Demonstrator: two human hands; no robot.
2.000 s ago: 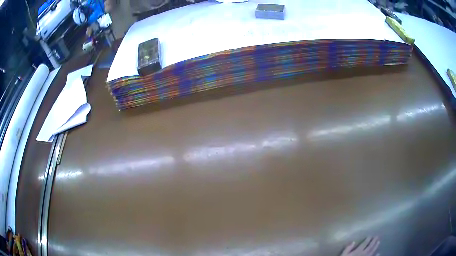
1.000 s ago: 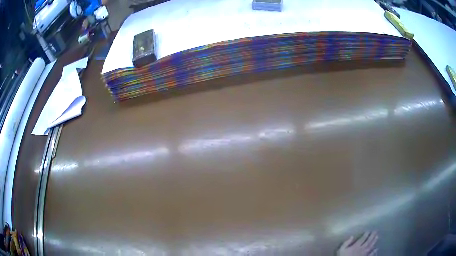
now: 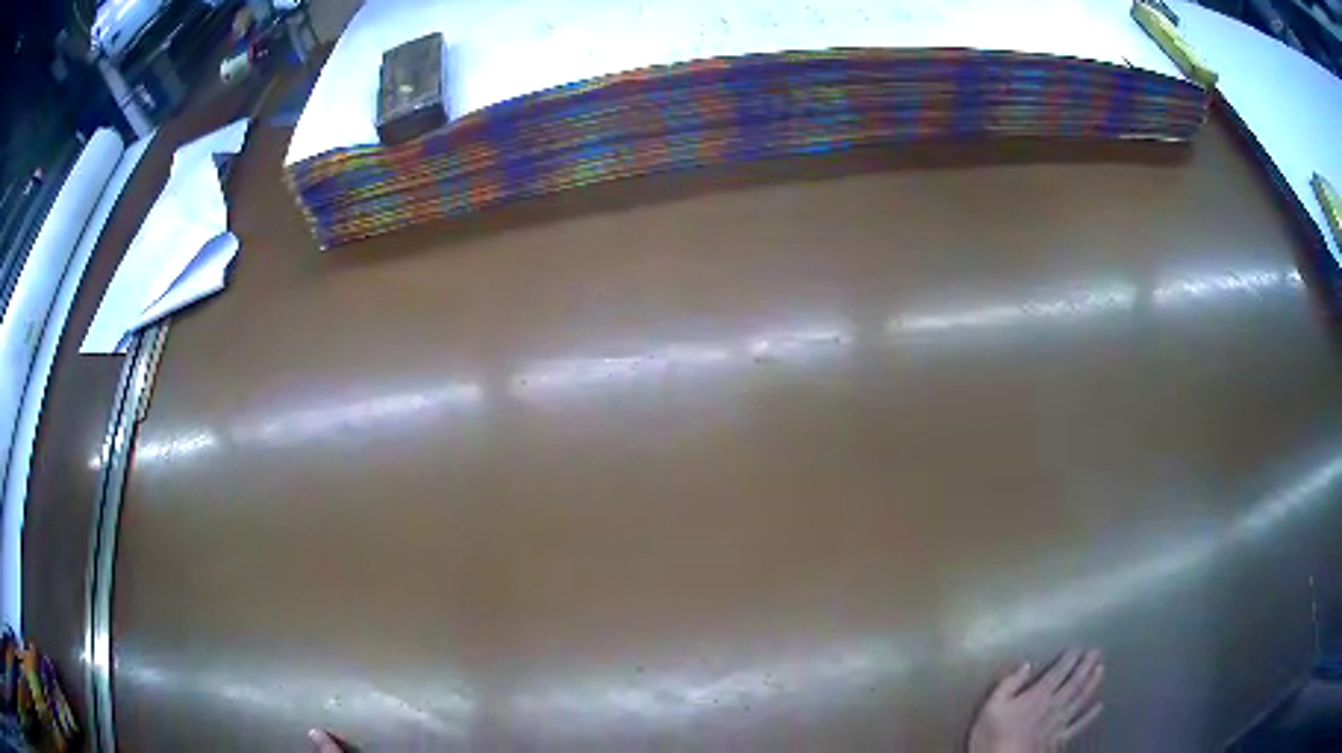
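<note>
A wide shiny brown cutting table (image 3: 662,486) lies in front of me. My right hand (image 3: 1038,706) rests on it at the lower right, fingers spread, holding nothing, cut off by the bottom edge. Only a fingertip or two of my left hand (image 3: 325,740) show at the bottom edge, left of centre; the rest is out of the picture. A fabric lay (image 3: 736,125) with blue, red and orange striped edges and white paper on top stands at the far side. A dark pattern weight (image 3: 412,88) sits on its left end.
Loose white papers (image 3: 169,243) lie at the table's left. A metal rail (image 3: 111,544) runs along the left side, beside long white rolls (image 3: 37,353). Pens (image 3: 36,699) are at the lower left corner. A yellow object (image 3: 1173,44) lies at the lay's right end.
The view has tilted down, so the lay sits higher in the picture and its second weight is out of view. Fingertips of my left hand have appeared at the bottom. My right hand stays flat.
</note>
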